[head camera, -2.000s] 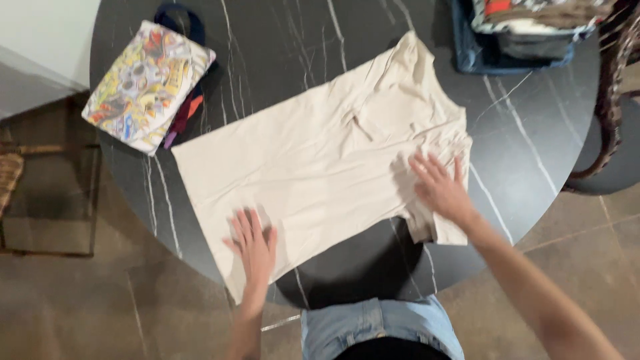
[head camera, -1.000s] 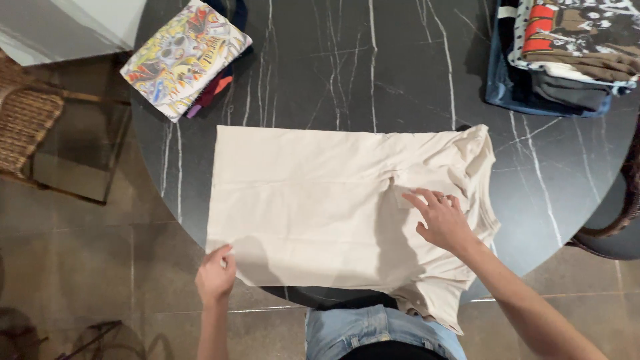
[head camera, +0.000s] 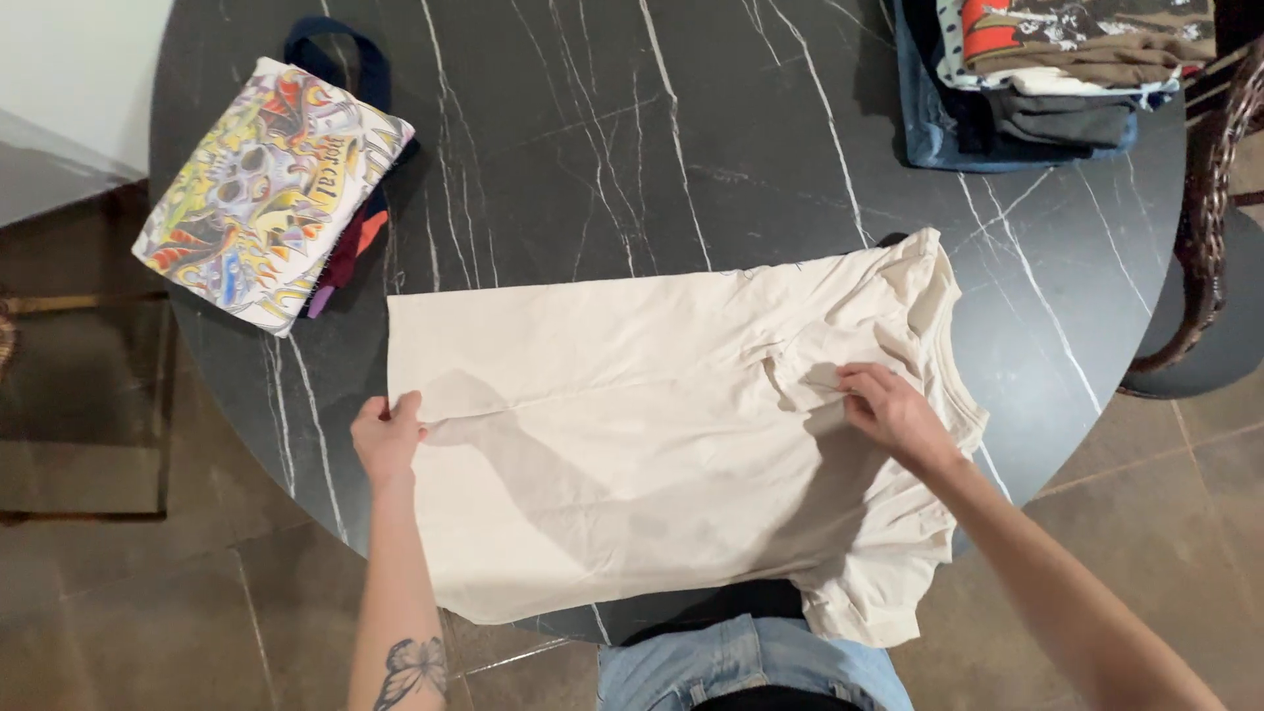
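Observation:
A cream T-shirt lies across the near part of a round black marble-patterned table, its neckline to the right and its hem to the left. My left hand pinches the hem near the middle of the left edge. At the upper chest, by the folded-in sleeve, my right hand grips a bit of the fabric between thumb and fingers. The near sleeve hangs over the table's front edge, close to my jeans. Wrinkles gather around the neck and shoulders, while the lower body of the shirt is flatter.
At the upper left of the black table lies a folded white garment with a colourful skull print, over dark and coloured cloth. A stack of folded clothes sits at the upper right. A dark woven chair stands beyond the right edge.
The shirt has turned from a slant to lie nearly straight across. My left hand, earlier flat on the shirt, now holds the hem, farther up it than a second ago. My right hand now pinches fabric.

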